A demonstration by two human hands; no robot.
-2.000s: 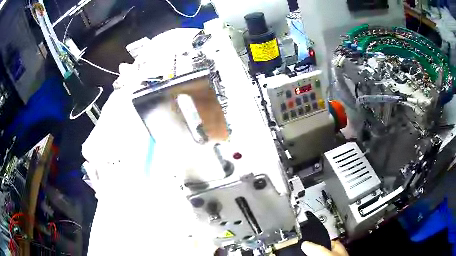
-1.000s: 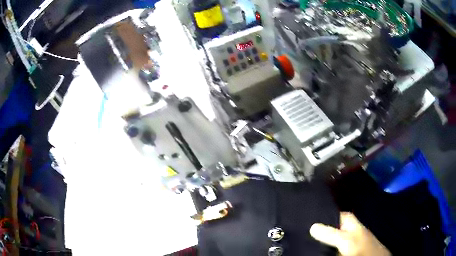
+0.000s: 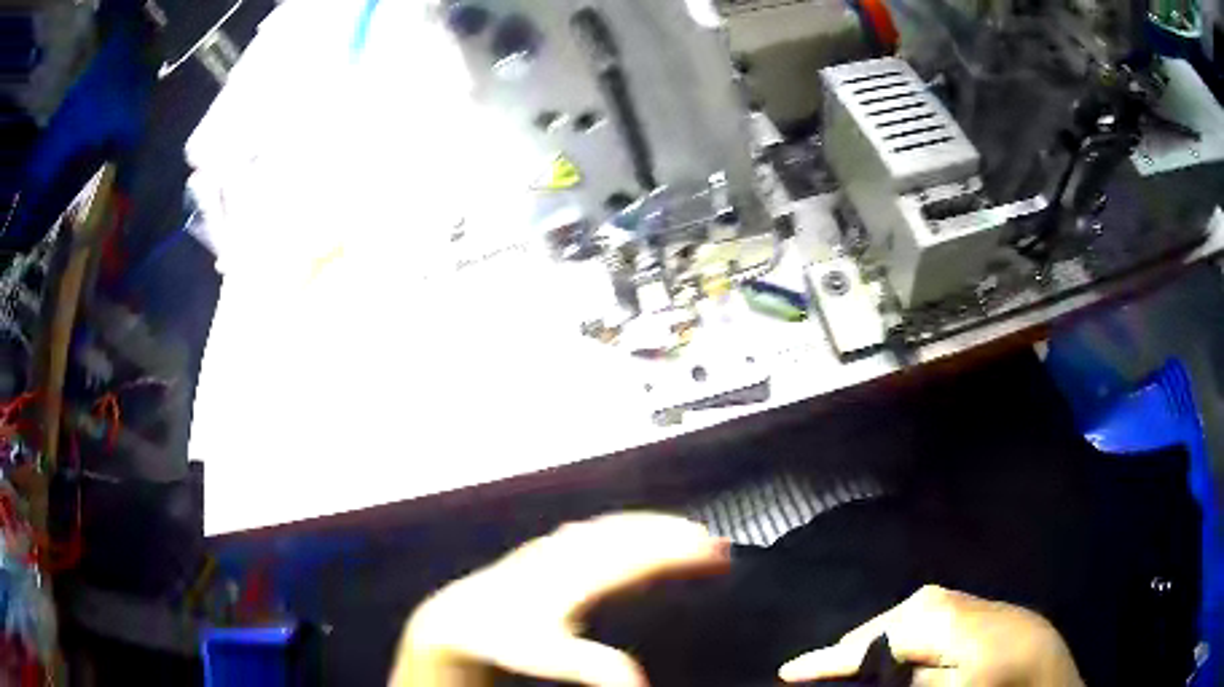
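The black garment [image 3: 792,591] lies below the table's front edge, clear of the button clamp [image 3: 671,289]. My left hand [image 3: 550,604] is at the bottom centre, with its index finger and thumb around the garment's left part. My right hand [image 3: 953,638] is to the right and pinches a fold of the black cloth; the frame's bottom edge cuts off both hands. The clamp's bright metal and brassy jaws hold no cloth. The machine head [image 3: 537,81] stands above it. No button shows on the cloth between my hands.
The white table [image 3: 403,403] has a brown front edge. A vented cover [image 3: 913,134] and feed parts stand right of the clamp. Striped cloth [image 3: 785,507] shows in my lap. Blue bins [image 3: 1161,416] are at the lower right, with another at the lower left.
The garment has come away from the clamp, down to below the table edge. My left hand has come into view. The two shiny buttons no longer show. The view has shifted down.
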